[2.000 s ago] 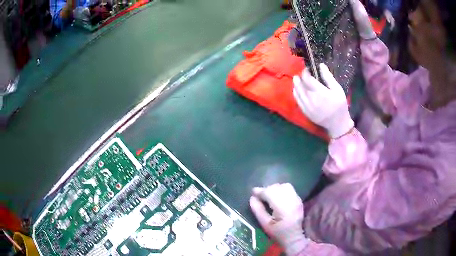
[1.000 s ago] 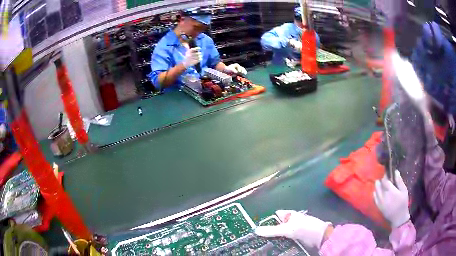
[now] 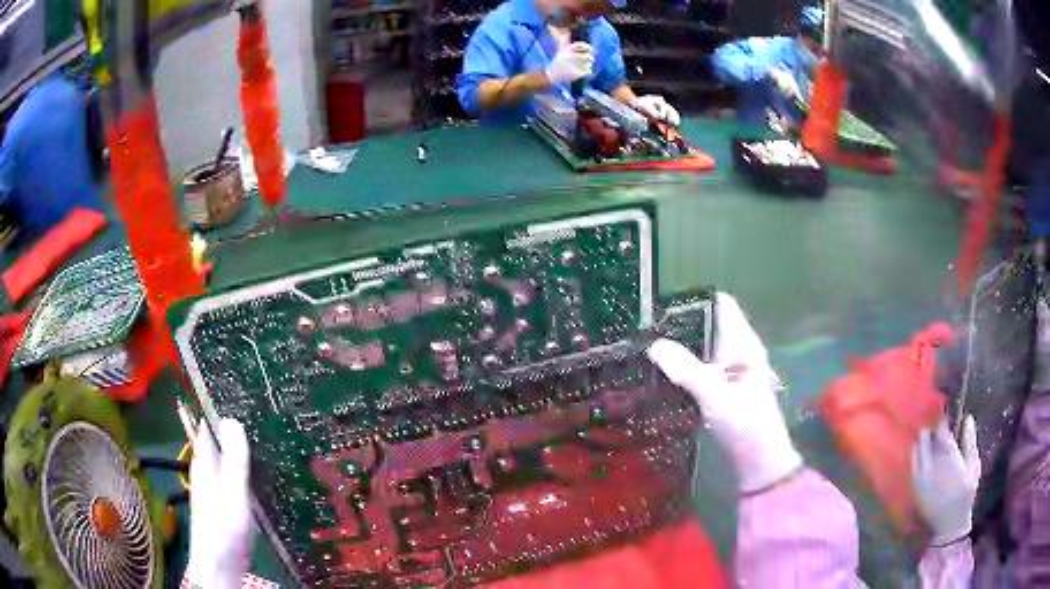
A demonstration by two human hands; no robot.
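A large green printed circuit board (image 3: 449, 403) with white border lines and a notch at its upper right is raised and tilted, solder side facing me. My left hand (image 3: 221, 500), in a white glove, holds its left edge. My right hand (image 3: 737, 397), white-gloved with a pink sleeve, grips its right edge near the notch, thumb on the board's face. The component side is hidden. A red-orange pad (image 3: 645, 564) shows below the board.
A green desk fan (image 3: 86, 489) stands at lower left, near wrapped red-orange posts (image 3: 141, 196). Across the bench (image 3: 403, 173), a person in blue handles a power board (image 3: 610, 136); a black parts tray (image 3: 783, 173) is beside it. At right, another gloved hand (image 3: 946, 477) holds a board.
The board has gone from lying low on the bench to raised and tilted towards me. My left hand has come into view on its left edge. The view has shifted.
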